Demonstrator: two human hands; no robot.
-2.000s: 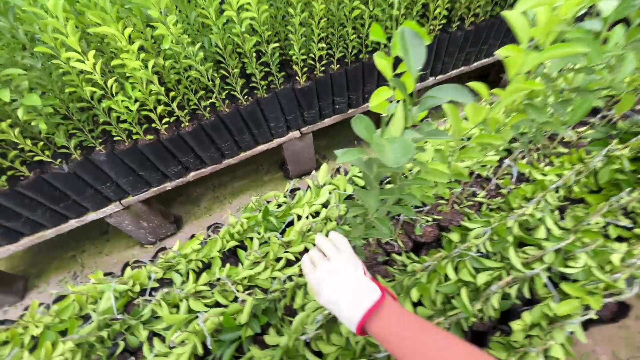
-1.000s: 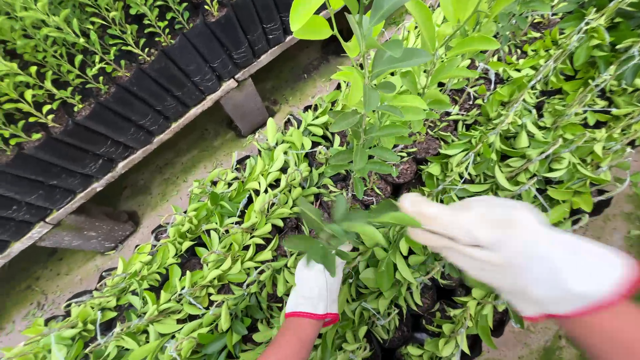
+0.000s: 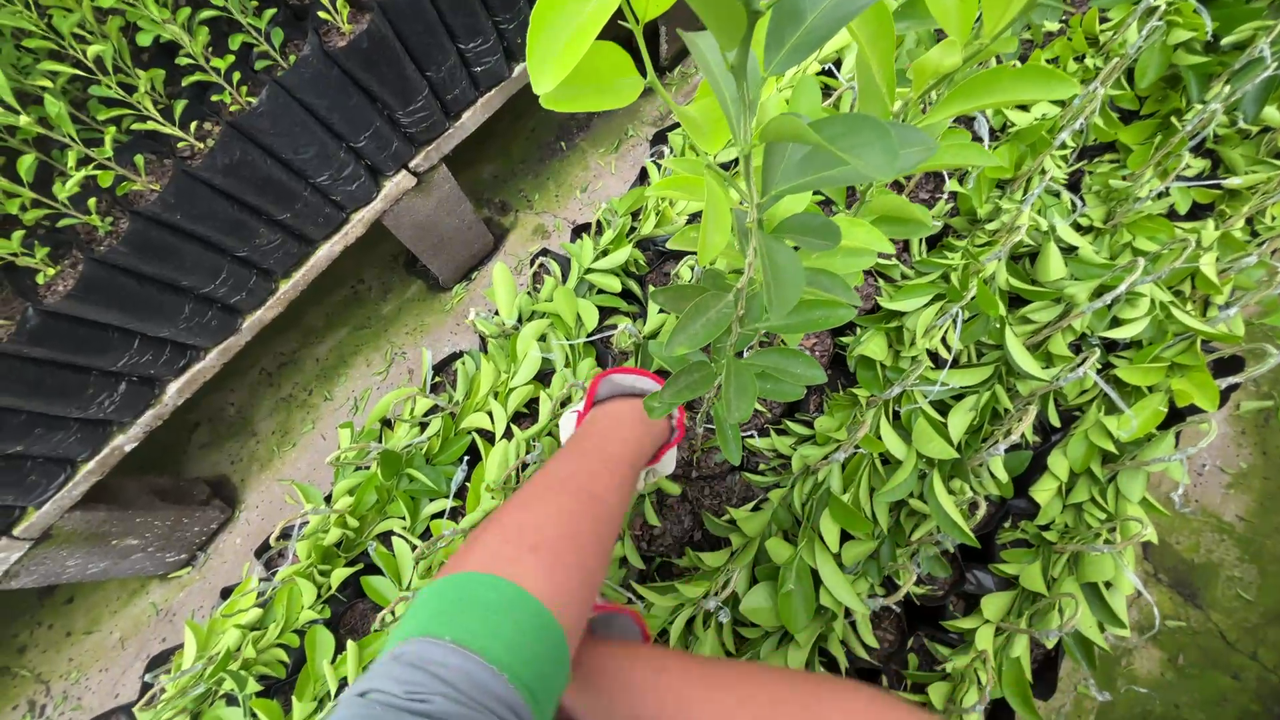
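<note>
My left hand (image 3: pixel 660 465), in a white glove with a red cuff, reaches in beside the low foliage of a tall leafy plant (image 3: pixel 745 290). Its fingers are hidden behind the wrist and leaves, so I cannot tell what they hold. Beneath my left forearm, only the cuff region of my right hand's glove (image 3: pixel 618 625) shows; the rest is covered. Dark soil (image 3: pixel 700 505) lies just right of the left glove. Around both hands spread low, bent green plants (image 3: pixel 830 560) in black bags, with thin ties on their stems.
Upright seedlings in black grow bags (image 3: pixel 290 180) stand on a raised ledge (image 3: pixel 210 370) at the upper left. Concrete blocks (image 3: pixel 440 225) support it. A mossy concrete strip (image 3: pixel 330 360) runs between the ledge and the low plants. More mossy floor (image 3: pixel 1200 590) shows at the lower right.
My right hand has moved from the right, beside the leafy shoot, to beneath my left forearm. My left hand has moved farther in toward the tall plant's lower foliage.
</note>
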